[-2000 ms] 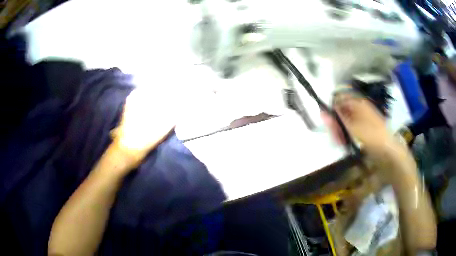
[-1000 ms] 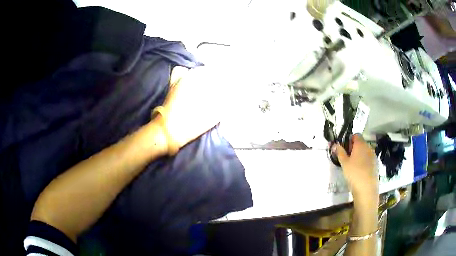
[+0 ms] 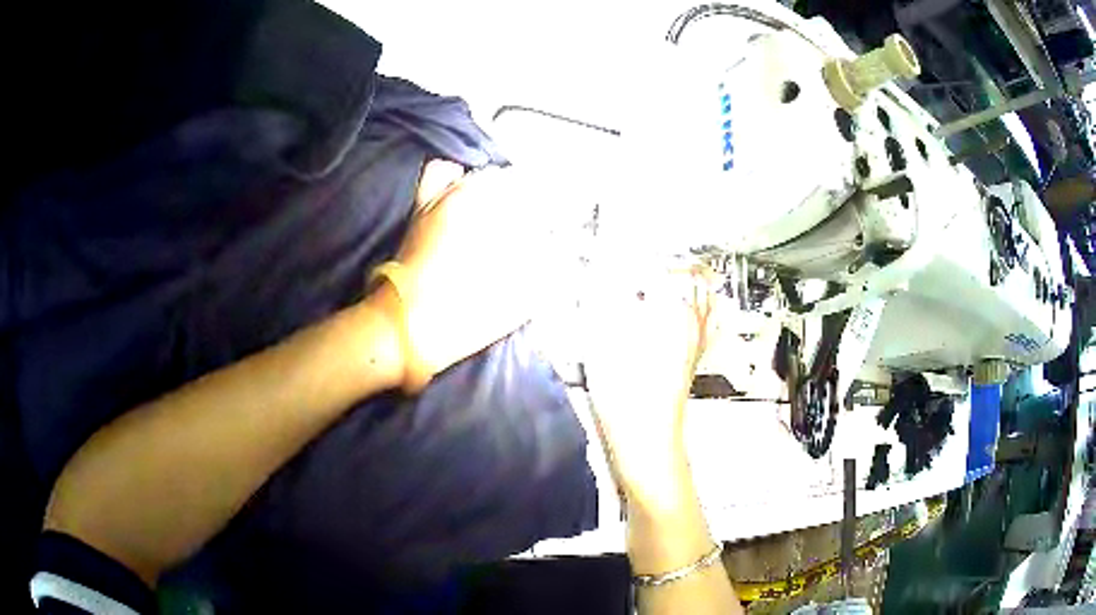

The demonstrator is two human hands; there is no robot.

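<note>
Dark navy lining cloth (image 3: 481, 445) spreads over the left side and the near part of the table, with black shell cloth (image 3: 240, 72) at the upper left. My left hand (image 3: 463, 270) lies on the lining's edge; its fingers are washed out by glare, so its hold is unclear. My right hand (image 3: 643, 336) is just left of the presser foot area (image 3: 739, 279), fingers pointing up towards the machine head. Glare hides whether it holds anything. Black-handled scissors (image 3: 820, 402) lie on the table to the right of my right hand.
The white sewing machine head (image 3: 781, 156) fills the upper right. Black scraps (image 3: 916, 421) lie at the table's right, near a blue panel (image 3: 984, 427). A dark narrow strip (image 3: 849, 511) crosses the table's front edge. A yellow frame (image 3: 787, 586) shows below.
My right hand has let go of the scissors and moved left to the needle area. My left hand stays on the lining. The view has shifted, showing more of the machine head.
</note>
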